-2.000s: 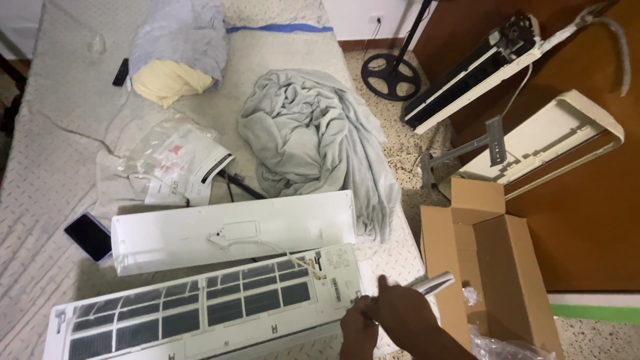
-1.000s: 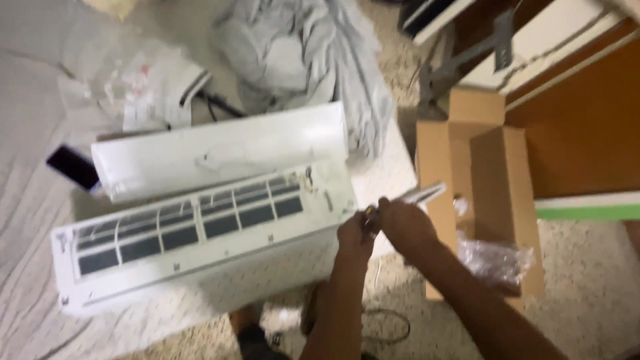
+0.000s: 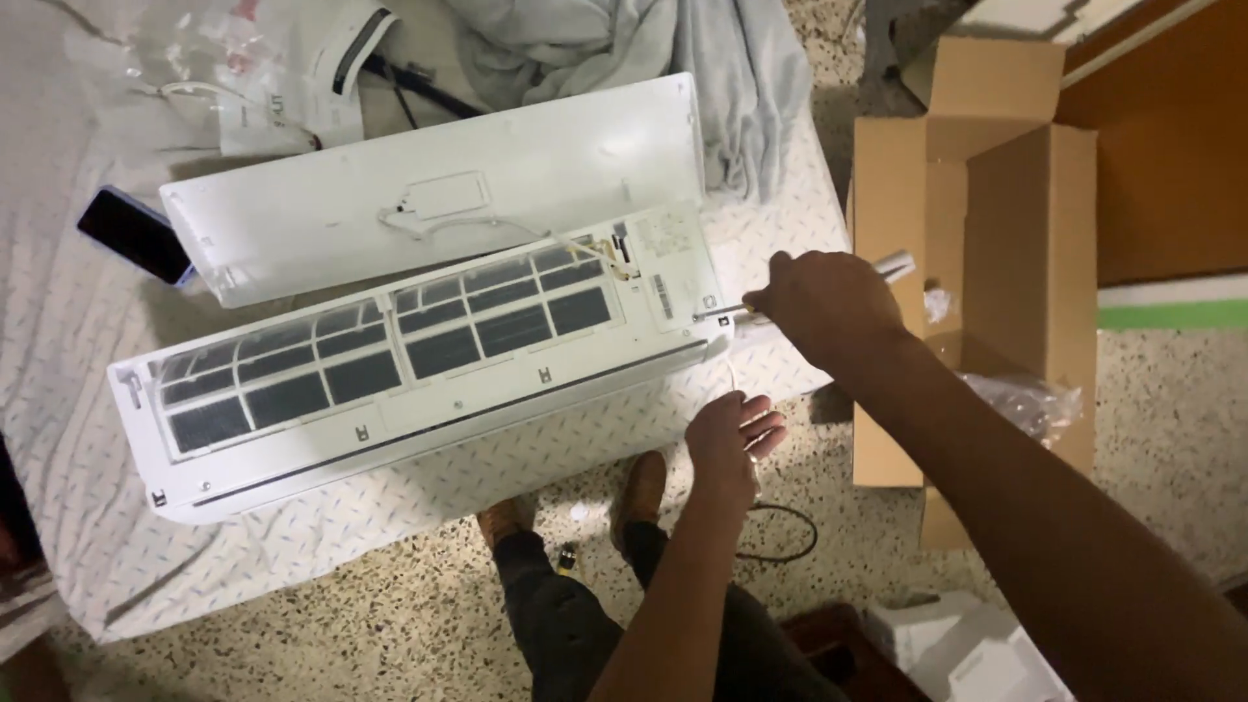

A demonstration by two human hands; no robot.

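An air conditioner indoor unit (image 3: 429, 361) lies on the bed, its filter grilles facing up. My right hand (image 3: 829, 302) is closed on a screwdriver (image 3: 723, 311), whose shaft points left with its tip at the unit's right front corner, by a small screw spot. The handle is mostly hidden in my fist. Below that corner, my left hand (image 3: 733, 436) is held palm partly up, fingers apart, near a thin white cable (image 3: 734, 372); whether it touches the cable is unclear. Behind the unit rests its white front panel (image 3: 439, 185), joined by a wire.
A smartphone (image 3: 136, 234) lies left of the panel. Plastic bags (image 3: 205, 78) and a grey blanket (image 3: 741, 97) are behind. An open cardboard box (image 3: 889, 390) with clear plastic wrap (image 3: 1024, 402) stands on the right. On the floor are a black cable loop (image 3: 814, 534) and white foam pieces (image 3: 975, 653).
My hands were together right of the unit; now they are apart, the right with the screwdriver at the unit's corner, the left lower down. The view has moved closer to the unit.
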